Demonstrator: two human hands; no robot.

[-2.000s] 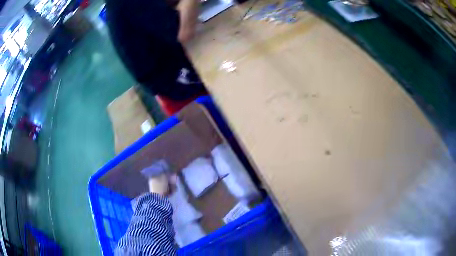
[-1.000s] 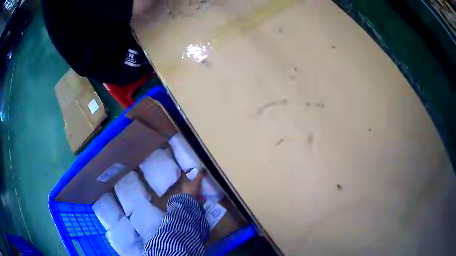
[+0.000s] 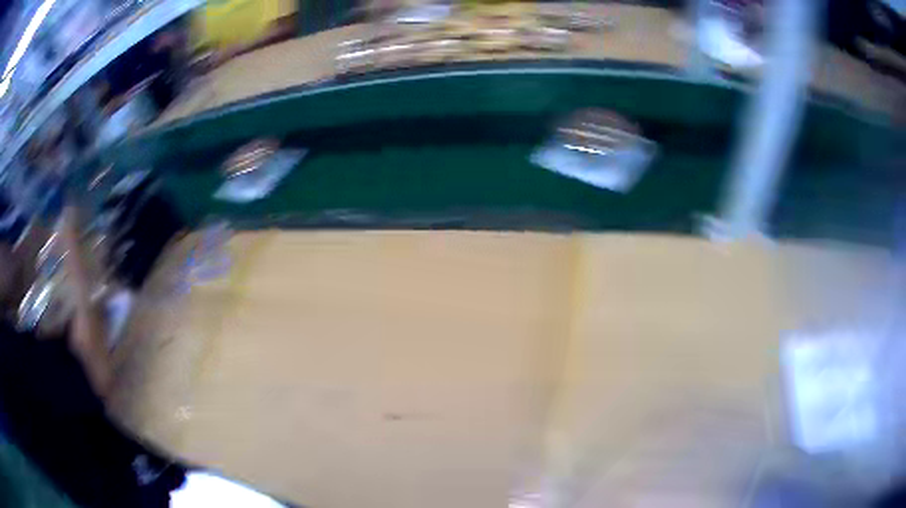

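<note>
The frame is strongly blurred and neither of my hands can be made out. The tan bench [image 3: 397, 337] lies in front of me. A white square stack or sheet [image 3: 832, 392] lies at its right. On the green conveyor belt [image 3: 427, 169] beyond, a copper-coloured round cover [image 3: 596, 129] sits on a white square plate [image 3: 606, 167]. Another copper-coloured cover [image 3: 250, 156] sits on a white plate [image 3: 260, 179] farther left.
A person in dark clothing [image 3: 60, 417] is at the left bench end, with a forearm [image 3: 87, 317] over it. Small bluish parts [image 3: 209, 256] lie near there. A white upright [image 3: 770, 119] stands at the belt's right. A white patch [image 3: 224, 492] shows bottom left.
The view has swung up and right, from the blue crate to the bench and belt. My striped sleeve and hand, earlier in the crate among white-wrapped packs, are out of the picture.
</note>
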